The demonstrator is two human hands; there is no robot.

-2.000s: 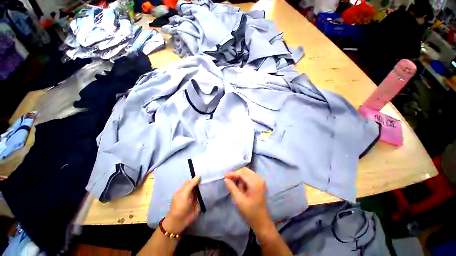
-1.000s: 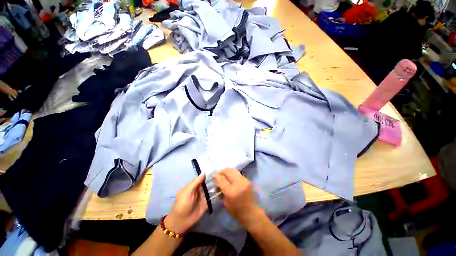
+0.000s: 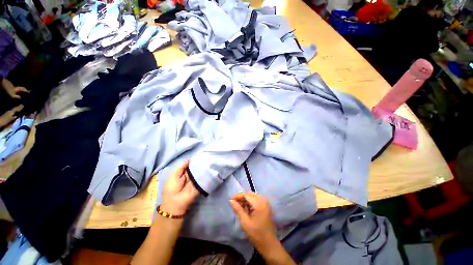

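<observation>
A light grey-blue jacket lies spread before me, its dark-trimmed collar facing up. My left hand holds the end of a sleeve at its dark-banded cuff, with the fingers partly under the cloth. My right hand is curled above the lower cloth, right of the cuff and apart from it. A small dark tool, seemingly thread snips, shows between its fingers, mostly hidden. Another dark trim line lies just above my right hand. The other sleeve's open cuff lies at the left.
A jacket pile is at the far table. Navy cloth and bagged shirts lie left. A pink bottle-shaped object stands on a pink block at right. Another jacket hangs below. Another person's hands show far left.
My left hand has moved up and left with the cuff, now turned at a different slant. My right hand has moved down and right, away from it. Another person's hands reach in further at far left.
</observation>
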